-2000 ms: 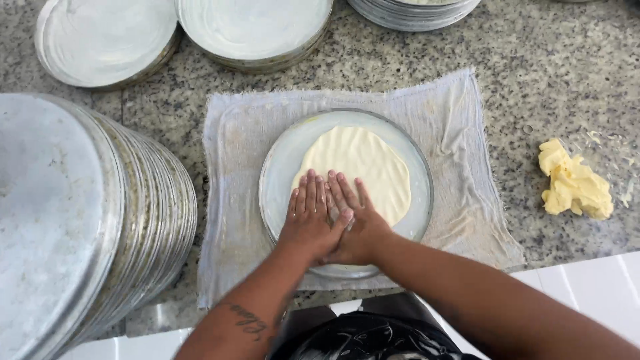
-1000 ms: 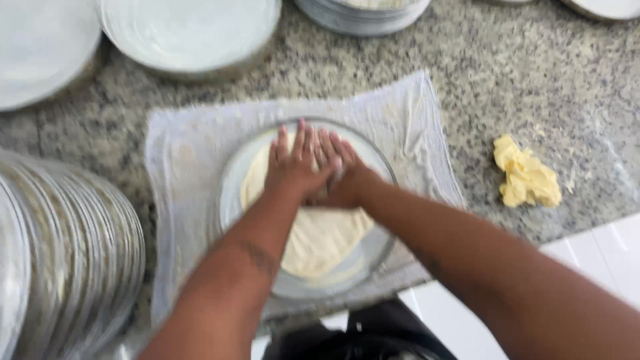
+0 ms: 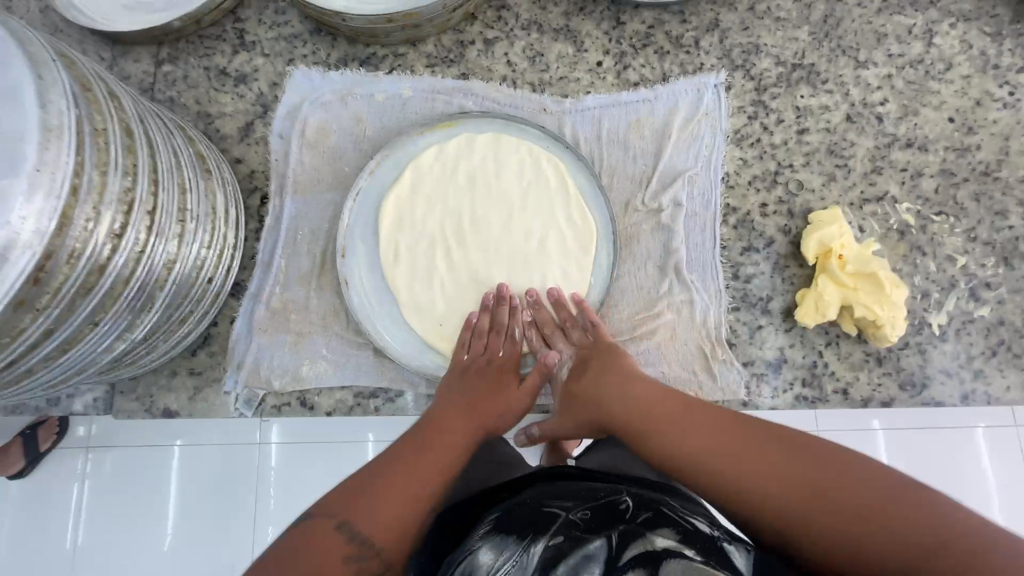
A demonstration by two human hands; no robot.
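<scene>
A flat sheet of pale dough (image 3: 488, 224) lies in a round metal pan (image 3: 360, 272), which rests on a wrinkled cloth (image 3: 672, 200). On the dough's near edge my left hand (image 3: 496, 360) lies flat with fingers extended. Beside it, fingertips on the near right part of the dough, is my right hand (image 3: 580, 368), its thumb spread toward me. The two hands touch near the left thumb. Neither holds anything. A soft lump of yellow fat, like butter or margarine (image 3: 856, 280), sits on the counter to the right.
A tall stack of round metal pans (image 3: 152, 224) stands at the left of the granite counter (image 3: 864, 96). More round pans (image 3: 392, 20) are at the back. Below the counter's front edge, a person's sandalled foot (image 3: 36, 448) shows on the white tiled floor at the left.
My hands have moved from the dough's far part to its near edge. The dough now covers more of the pan than two seconds ago. The view has shifted.
</scene>
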